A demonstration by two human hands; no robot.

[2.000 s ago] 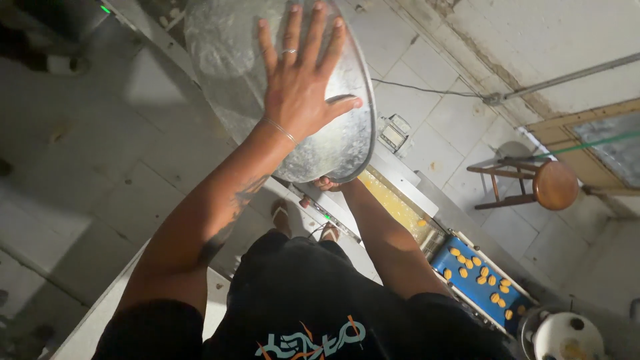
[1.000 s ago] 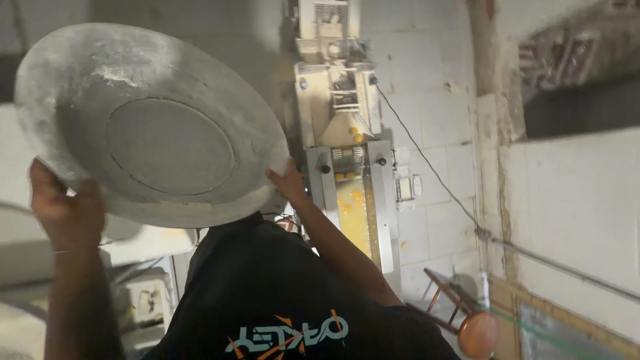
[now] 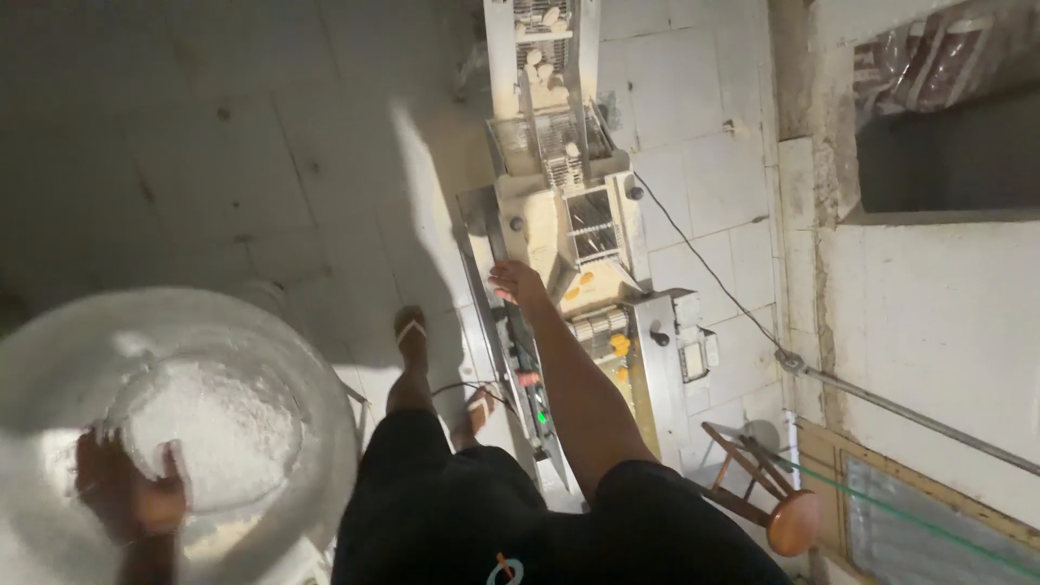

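A large round metal basin (image 3: 325,406) stands at the lower left, with white powder on its bottom. My left hand (image 3: 130,487) is over the inside of the basin, fingers spread and somewhat blurred; whether it touches the powder I cannot tell. My right hand (image 3: 516,280) is at the near side of a food-coating conveyor machine (image 3: 528,211), its fingers slightly bent and no object seen in them. Pale coated pieces (image 3: 544,73) lie on the machine's wire belt at the top, and orange-yellow pieces (image 3: 620,345) are on its lower section.
A wooden stool (image 3: 792,522) stands at the lower right. A black cable (image 3: 707,264) runs from the machine to a pipe (image 3: 918,414) by the wall. My sandalled feet (image 3: 412,329) are on the tiled floor beside the machine. A wall opening holds plastic-wrapped goods (image 3: 934,61).
The basin, held up in both hands a second ago, is now at the lower left. My right hand has let go of its rim and is beside the machine. The view has shifted.
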